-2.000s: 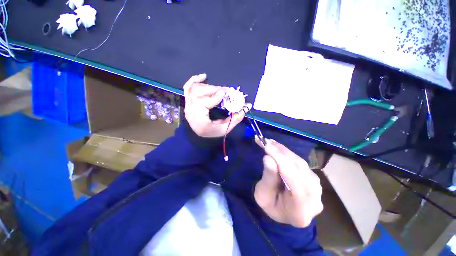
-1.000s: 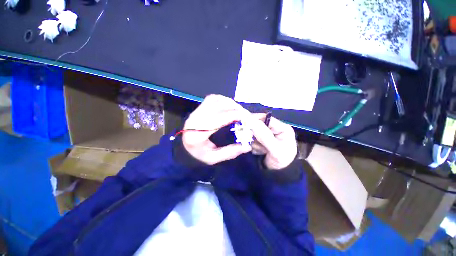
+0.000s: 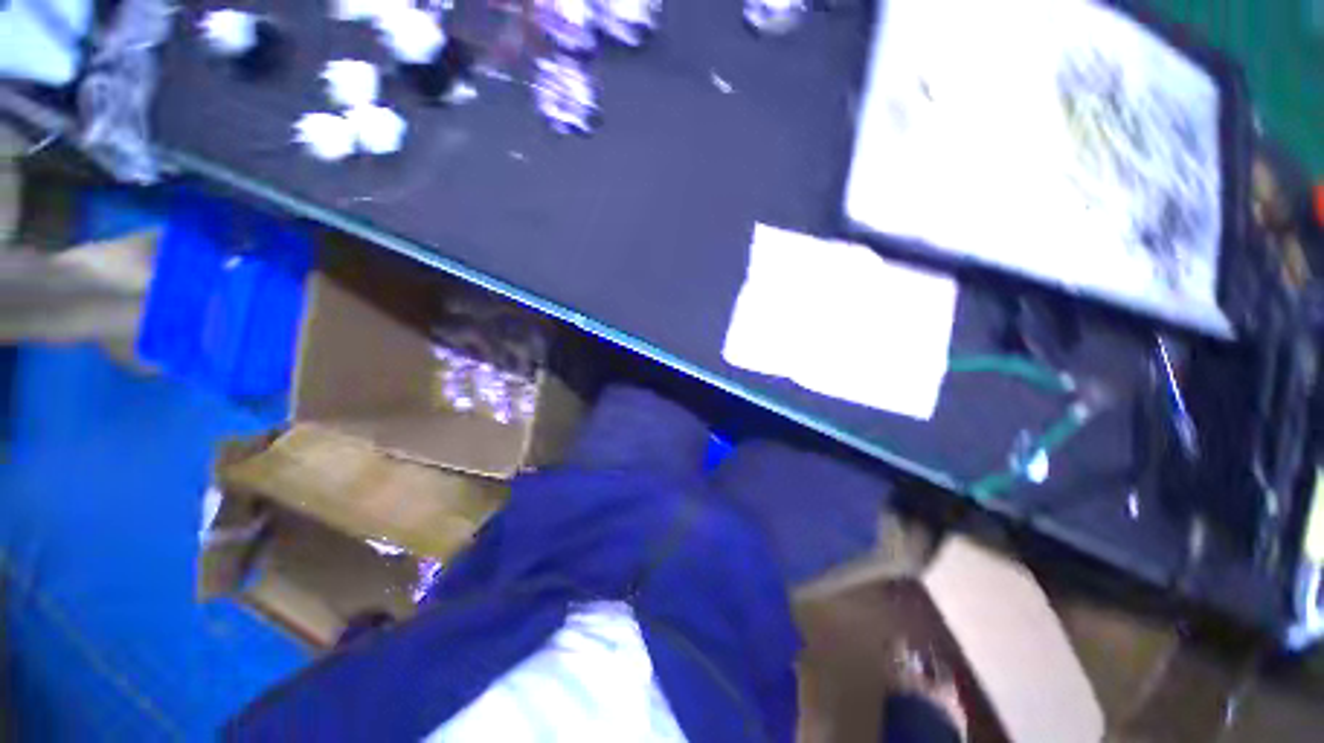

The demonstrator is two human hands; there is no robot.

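Observation:
I cannot make out my left hand; its sleeve runs to the lower left. In the open right carton, a blurred skin-toned shape beside a dark cuff-like patch may be part of my right hand (image 3: 937,694), cut off near the bottom edge. Its fingers and any hold are unclear. No housing in hand or tweezers can be made out. Nearest on the bench, a white paper sheet (image 3: 842,322) lies flat. Several white spiked housings (image 3: 352,83) lie at the upper left, with purplish units (image 3: 565,90) right of them.
The parts tray (image 3: 1002,160) with dark specks is at the upper right. Green-handled cutters (image 3: 1012,366) and a thin tool (image 3: 1173,392) lie below it. Cartons (image 3: 392,385) and a blue bin (image 3: 225,312) stand below the bench edge (image 3: 566,312). Purplish units show in the left carton.
Both hands have left the front of my body, with the housing and its red wire. The view has shifted left and blurred, showing more housings and purplish units at the top.

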